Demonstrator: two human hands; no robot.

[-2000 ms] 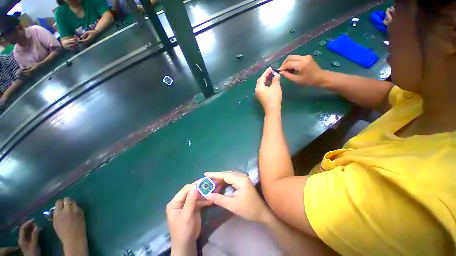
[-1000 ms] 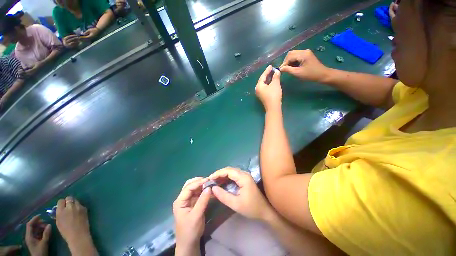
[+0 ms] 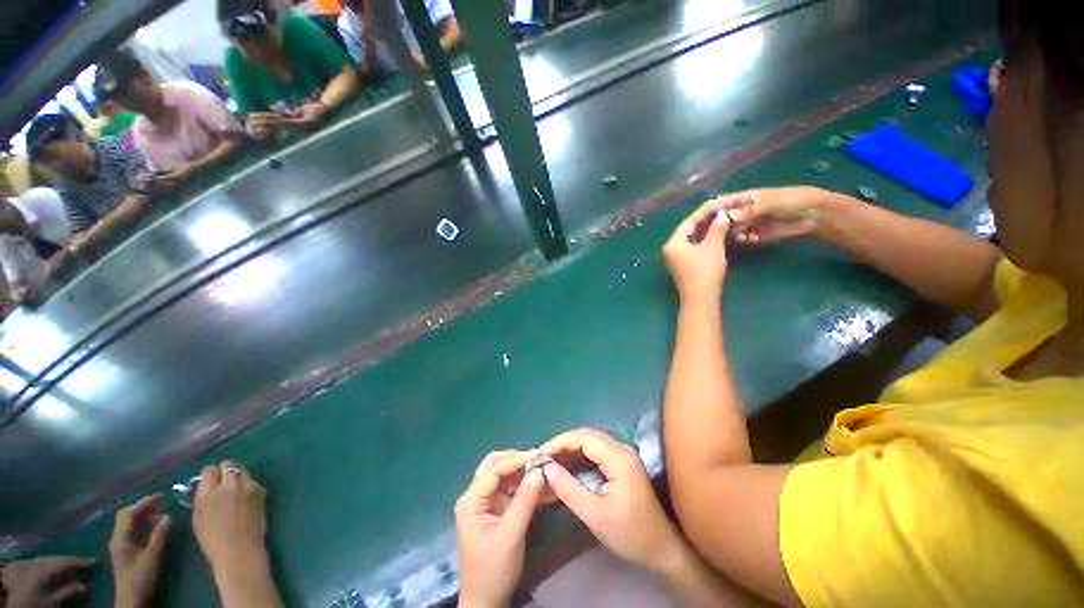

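My left hand (image 3: 499, 511) and my right hand (image 3: 606, 487) are at lower centre, close together above the near edge of the green bench (image 3: 392, 416). Their fingertips pinch one small part-assembled unit (image 3: 539, 464) between them. It is seen edge-on as a thin dark and silver piece, mostly covered by the fingers and thumbs. A tiny white fleck (image 3: 505, 359) lies on the bench beyond my hands.
A person in a yellow shirt (image 3: 951, 475) works at right, arms over the bench, near a blue pad (image 3: 909, 164). Another person's hands (image 3: 232, 523) are at lower left. A pale-edged square frame (image 3: 447, 230) lies on the grey conveyor (image 3: 357, 255) beside a green post (image 3: 514, 131).
The unit's green-centred face showed two seconds ago; now it is edge-on. The view has shifted, so everything sits further right and lower. The neighbour's right hand has turned.
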